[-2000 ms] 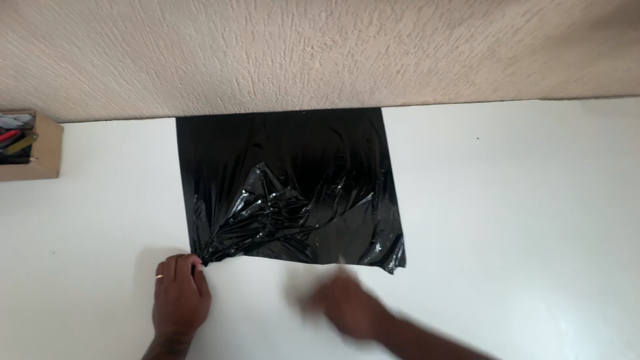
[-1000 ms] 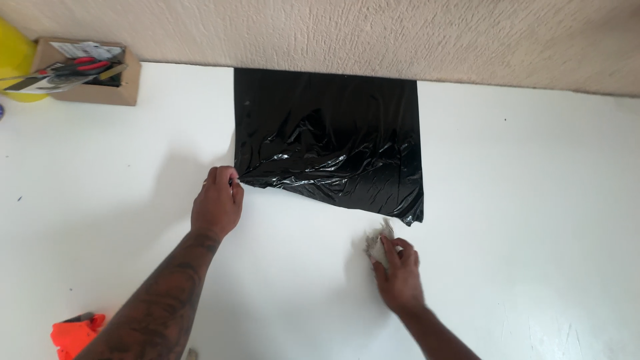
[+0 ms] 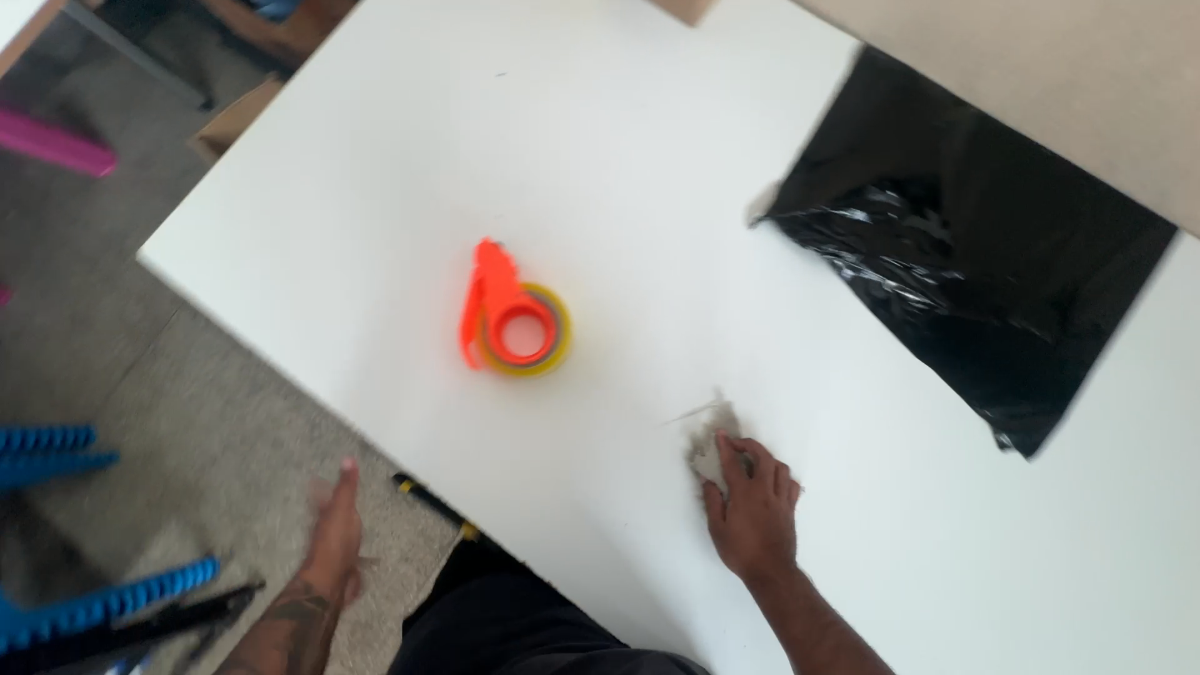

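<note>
My right hand [image 3: 755, 506] rests on the white table [image 3: 609, 525], closed on a crumpled greyish wad [image 3: 712, 450], perhaps cloth or plastic. Beyond the table's edge, over the floor, my left hand [image 3: 339, 525] hangs blurred with nothing seen in it; its fingers are hard to make out. A black plastic bag [image 3: 984, 244] lies against the wall at the right, wrinkled along its near edge. Left of the wad stands an orange tape dispenser [image 3: 497, 281] with a roll of yellow-edged tape [image 3: 561, 337].
A black and yellow tool [image 3: 436, 504] lies along the near table edge by my body. Blue ribbed plastic items [image 3: 112, 600] and a pink bar [image 3: 56, 142] are at the left over the grey floor. A cardboard box [image 3: 239, 117] stands past the table's far left edge.
My left hand has let go of the bag's left corner and moved off the table. The view has swung left, showing the tape dispenser and the floor. The wad is still in my right hand.
</note>
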